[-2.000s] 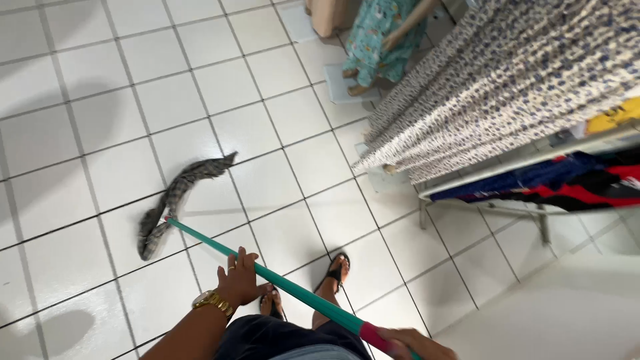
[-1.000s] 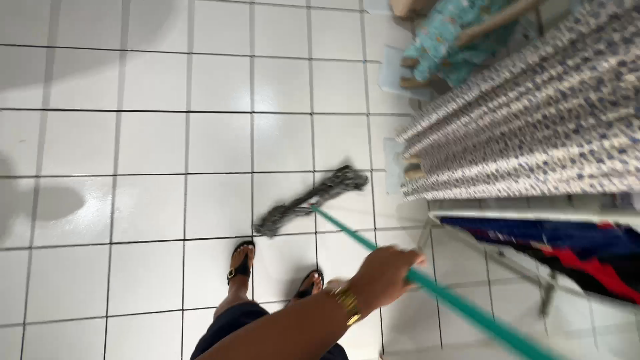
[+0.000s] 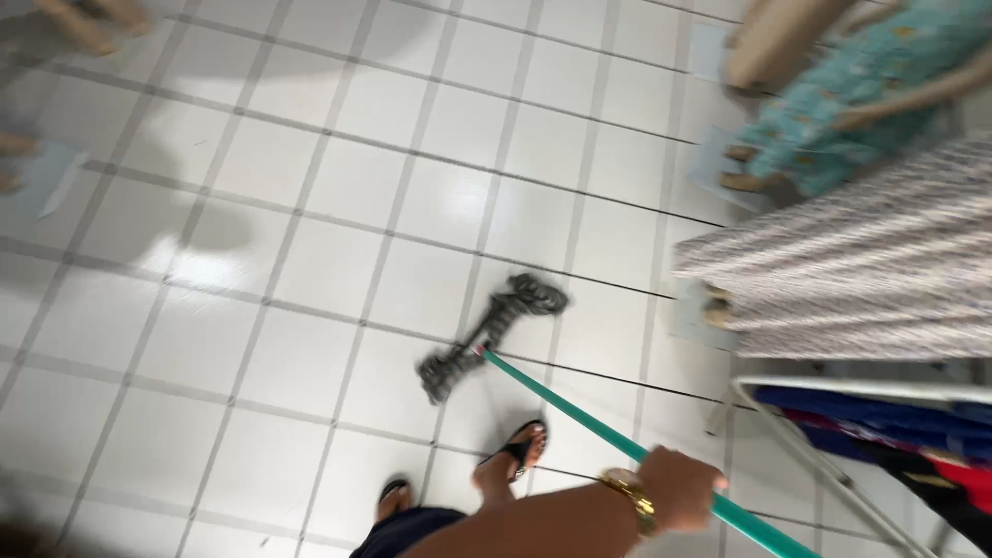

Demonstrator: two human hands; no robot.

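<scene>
My left hand (image 3: 682,490), with a gold-coloured watch at the wrist, is closed around the green handle of a mop (image 3: 573,411) at the lower right. From the hand the handle slopes up and left to a dark grey fabric mop head (image 3: 492,333), which lies on the white tiled floor in front of my sandalled feet. The mop head is slightly blurred. The handle's upper end runs out of the bottom edge of the view. My right hand is out of sight.
At the right stand a patterned cloth (image 3: 837,271), a mannequin in a turquoise dress (image 3: 845,101) and a white metal rack (image 3: 821,457) with dark blue, red and black clothes. Mannequin feet on a pale base (image 3: 58,174) show at the far left.
Two seconds ago both hands were on the handle; now only the left is seen. The mop head has swung across the floor from the left of my feet to in front of them.
</scene>
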